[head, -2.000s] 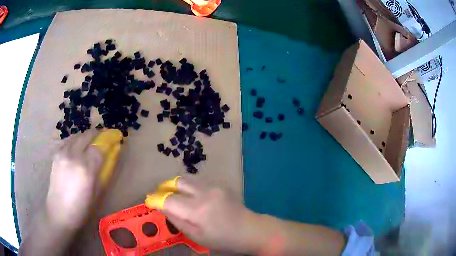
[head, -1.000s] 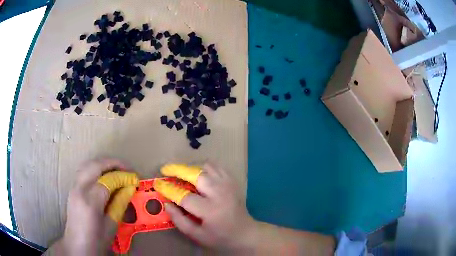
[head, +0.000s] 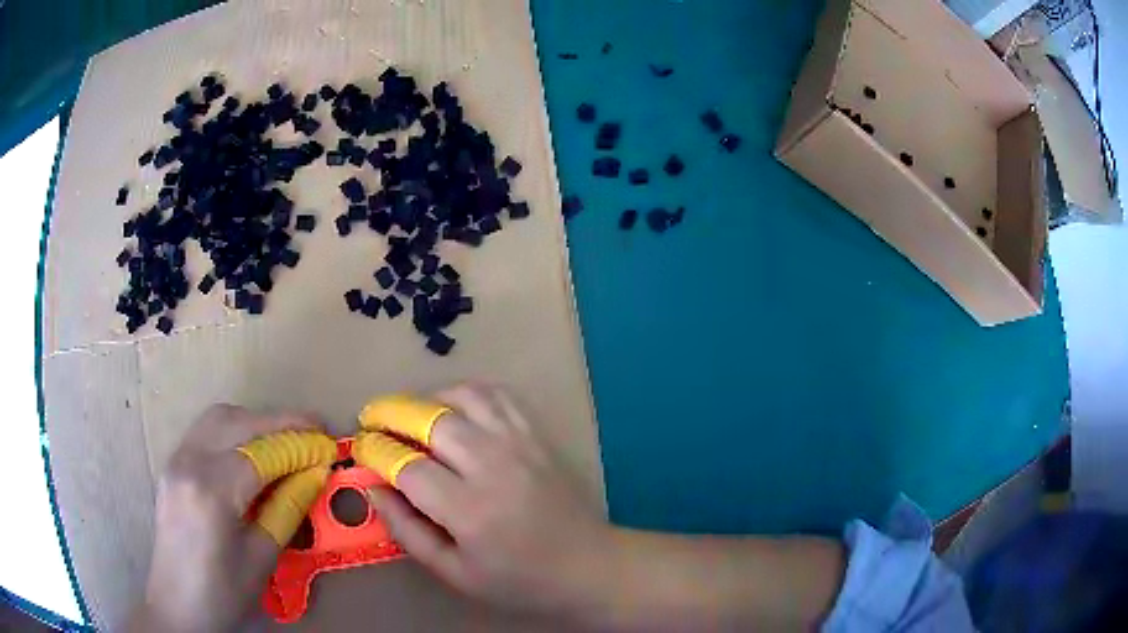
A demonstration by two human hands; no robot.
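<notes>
An orange-red plastic housing (head: 350,534) lies at the bottom centre, over the cardboard sheet (head: 495,371). My left hand (head: 241,495), with yellow finger cots, grips its left side and upper edge. My right hand (head: 476,482), also with yellow cots, holds its upper and right side. The fingertips of both hands nearly meet at the housing's upper edge, where small dark bits show between them. My fingers hide much of the housing. Black square pads (head: 235,186) lie in a loose heap on the cardboard, with a second cluster of pads (head: 433,173) to its right.
Stray black pads (head: 606,166) lie on the green surface (head: 742,371) right of the cardboard. A small open carton (head: 909,161) sits tilted at the upper right with a few pads inside. A white sheet (head: 31,408) shows at the left edge. A blue sleeve (head: 897,575) is at the lower right.
My left hand has come from the pad heap to the housing, and both hands now hold it with fingertips closer together. The housing has turned. The camera view has shifted.
</notes>
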